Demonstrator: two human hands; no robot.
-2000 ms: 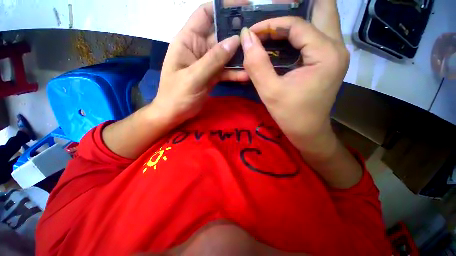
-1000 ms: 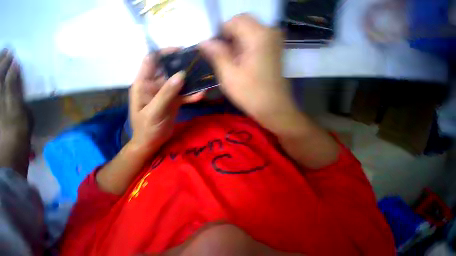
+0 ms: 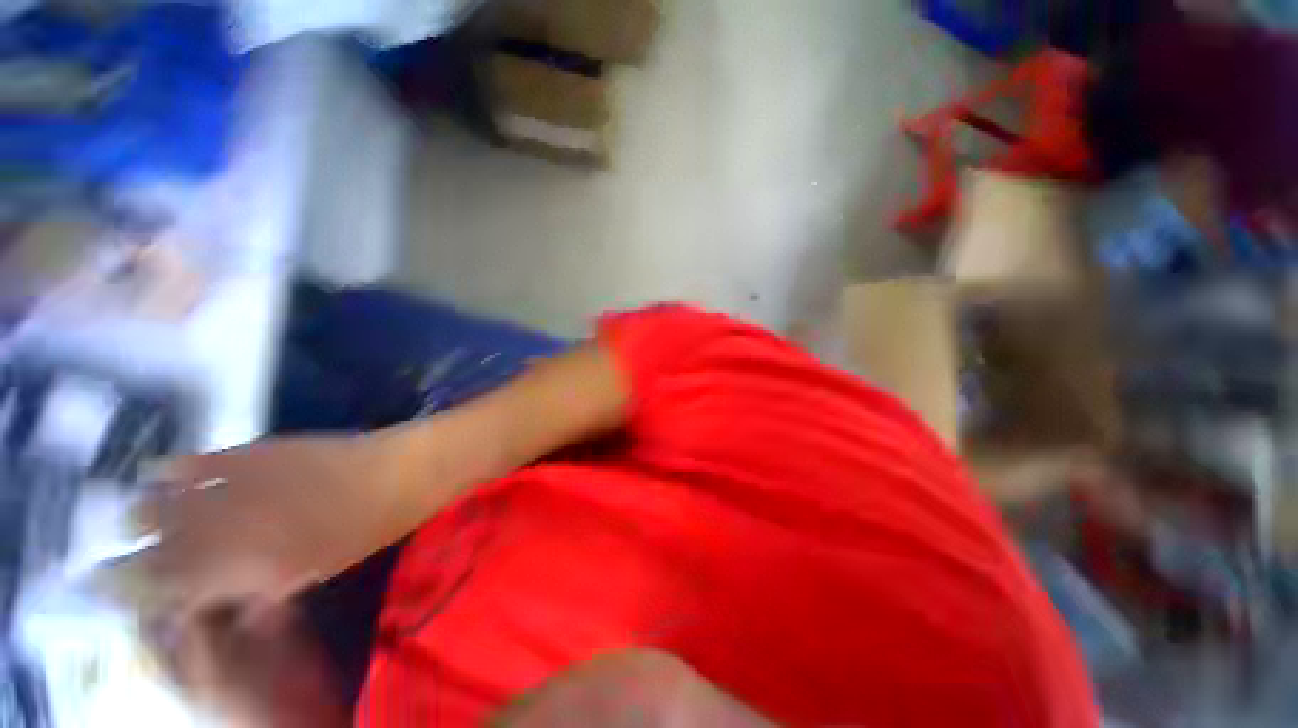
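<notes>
The view is strongly blurred and turned. My right hand (image 3: 278, 512) is at the left of the picture, over the table's edge, at the end of the bare forearm from the red sleeve. Below it, a blurred skin-toned shape (image 3: 264, 661) is probably my left hand, partly hidden. A thin bright line shows beside the fingers; I cannot tell whether it is a phone frame's rim. What either hand holds cannot be made out.
The white table (image 3: 256, 341) runs along the left side, with blurred dark items (image 3: 128, 427) on it and a blue thing (image 3: 128, 100) at its far part. Cardboard boxes (image 3: 555, 107) stand on the floor, more (image 3: 904, 341) at the right, near a red stool (image 3: 1004, 128).
The view has swung to the right, so the table and hands now lie at the left. The black frame seen in my hands earlier can no longer be made out.
</notes>
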